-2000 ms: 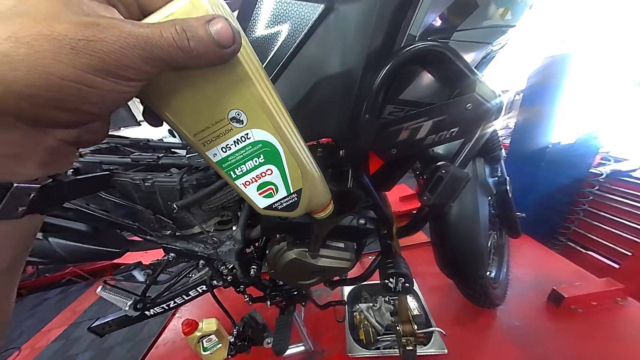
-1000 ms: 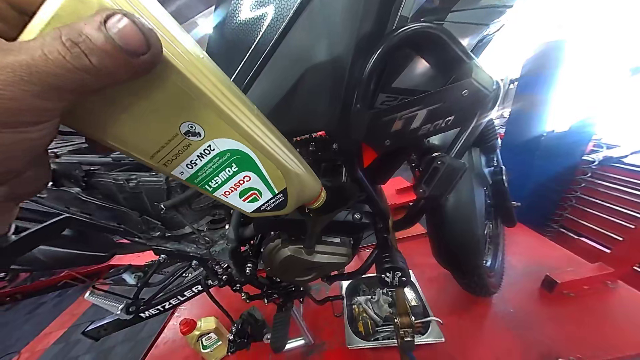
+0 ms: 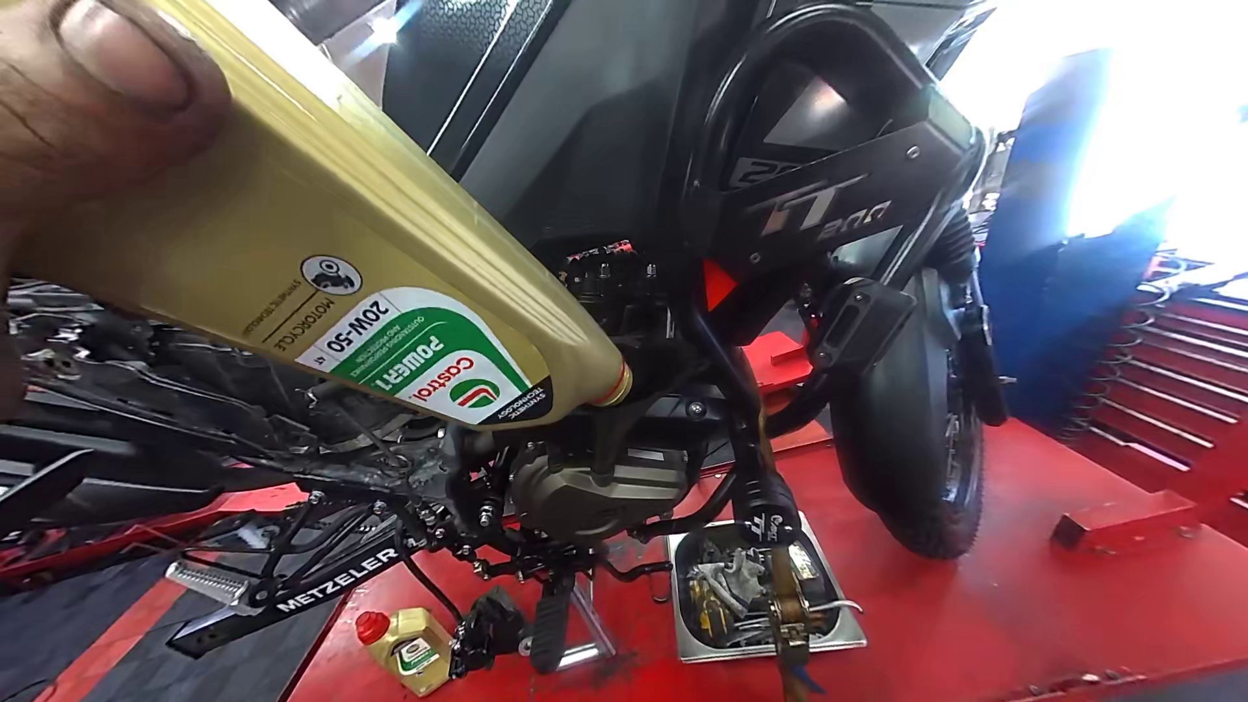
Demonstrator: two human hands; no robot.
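A gold Castrol motorcycle oil bottle (image 3: 322, 224) fills the upper left, tilted with its neck down to the right. One hand (image 3: 107, 97), its thumb pressed on the bottle's upper side, holds it; it looks like my left hand, though most of it is cut off. The bottle's mouth (image 3: 616, 386) meets a black funnel (image 3: 643, 375) above the engine side cover (image 3: 600, 487) of a motorcycle. No oil stream can be seen. My other hand is outside the view.
A second gold oil bottle with a red cap (image 3: 414, 648) stands on the red lift platform (image 3: 975, 624). Beside it are a black part and a metal tray (image 3: 687, 634) of tools and a rag. A strap (image 3: 788, 595) hangs over the tray. A red tool rack (image 3: 1170, 380) is at right.
The bottle has tipped further toward horizontal, its base swinging left and its neck staying near the engine. The hand on it has moved left, partly out of view.
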